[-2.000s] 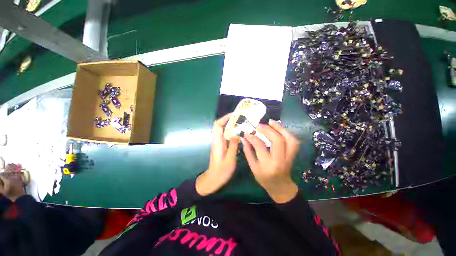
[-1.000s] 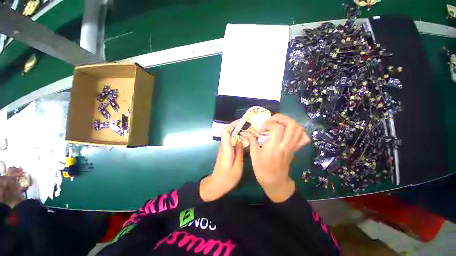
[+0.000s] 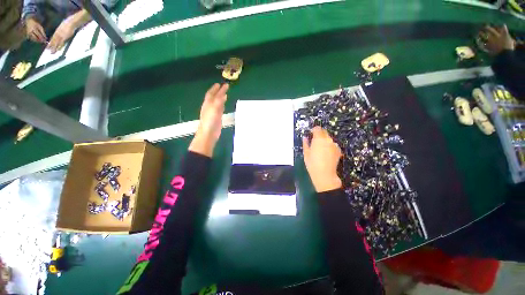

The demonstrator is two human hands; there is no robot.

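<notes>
My left hand reaches past the bench edge with fingers extended and nothing visible in it. Its fingertips are just below a cream housing with dark parts, which lies on the green belt, apart from the hand. My right hand is at the left side of the tangled module pile. Its fingertips touch or hover at the modules; whether they grip one is hidden. A black smartphone lies across the white paper between my arms.
An open cardboard box with several modules stands at left, a yellow-and-black item below it. A black mat lies right of the pile. Another housing is on the belt. A neighbour's hand and parts tray are at right.
My hands have separated; the housing they held is no longer in them. The left has moved forward to the belt, the right to the pile. The view has shifted, showing more belt.
</notes>
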